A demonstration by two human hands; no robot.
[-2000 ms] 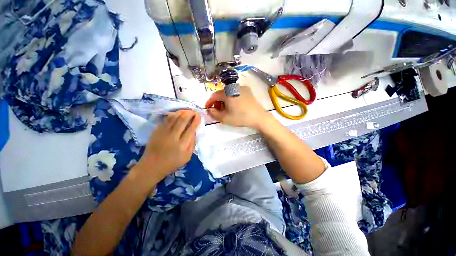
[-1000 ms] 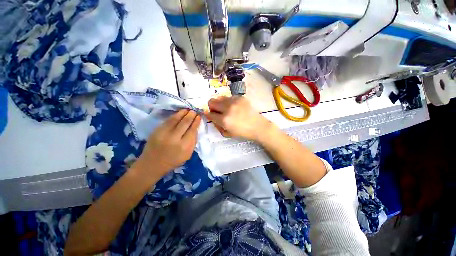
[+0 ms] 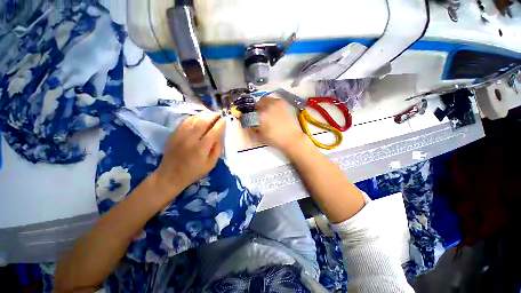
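The blue floral garment piece (image 3: 188, 220) lies at the table's front edge and hangs over it, its pale wrong side turned up near the needle. My left hand (image 3: 191, 146) pinches its folded edge just left of the presser foot (image 3: 225, 109). My right hand (image 3: 274, 123) is beside the foot, behind a dark and grey knob; its fingertips are partly hidden, and whether they hold cloth cannot be told. The white sewing machine (image 3: 331, 28) with a blue stripe stands over the work.
Scissors (image 3: 325, 123) with red and yellow loops lie right of my right hand. A heap of floral pieces (image 3: 57, 86) is at left. A small reddish tool (image 3: 410, 111), black cluster (image 3: 457, 107) and ruler tape (image 3: 365, 157) are at right. More floral cloth hangs below.
The folded edge in my left hand is now at the presser foot. My right hand has left the fold's end and moved up beside the foot. The view has shifted.
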